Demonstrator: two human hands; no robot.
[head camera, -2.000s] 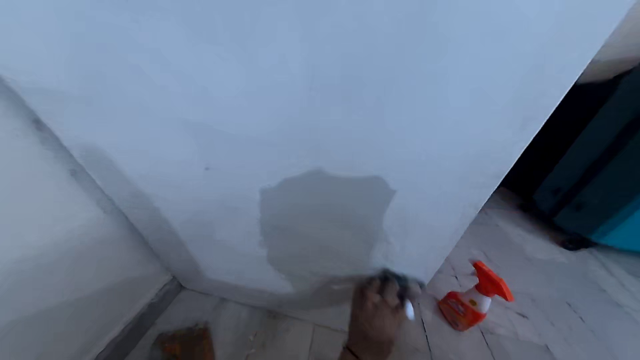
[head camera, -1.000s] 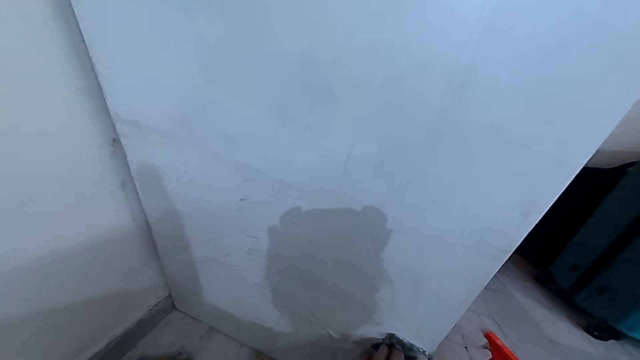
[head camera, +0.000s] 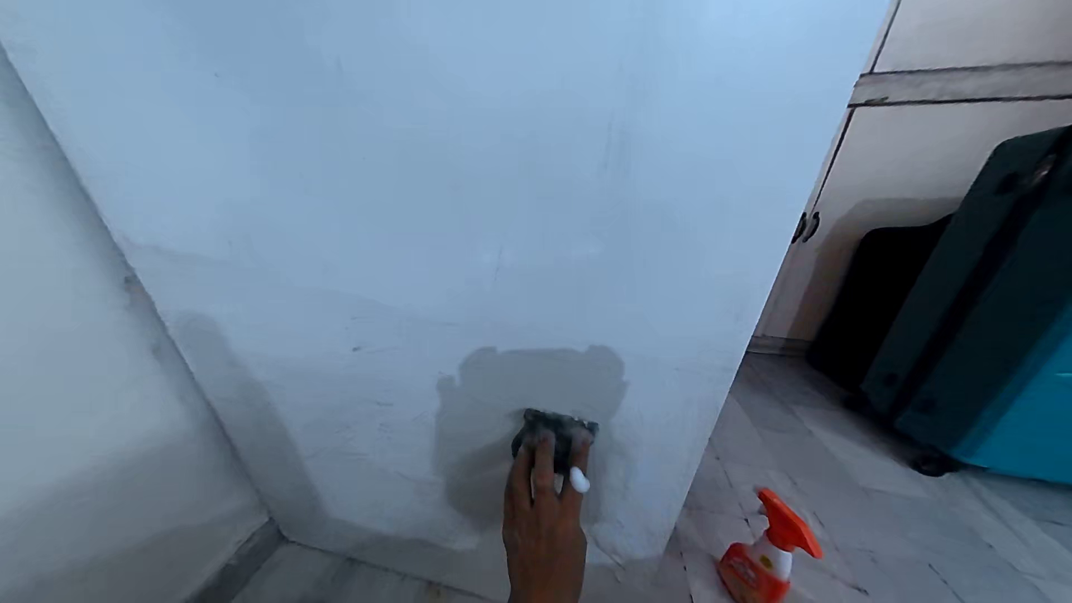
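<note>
My right hand (head camera: 544, 528) comes up from the bottom edge, its back toward me, and presses a dark scouring pad (head camera: 556, 437) against the white wall (head camera: 536, 209). The fingers lie over the pad; a blob that looks like white foam (head camera: 579, 480) sits at the right side of the fingers. Around the pad, a grey shadow falls on the wall. To the right of the hand, a red and white spray bottle (head camera: 758, 574) with an orange-red trigger head stands on the tiled floor. My left hand is out of view.
A second wall (head camera: 84, 377) meets this one at a corner on the left. Past the wall's right edge are pale cabinet doors (head camera: 904, 159), a dark item (head camera: 871, 285) and a teal wheeled suitcase (head camera: 1022, 402). Faint scuffs mark the wall.
My right hand with the pad has moved from low near the wall's bottom edge up and left across the wall. The view has shifted, bringing the whole hand and the cabinet doors into sight.
</note>
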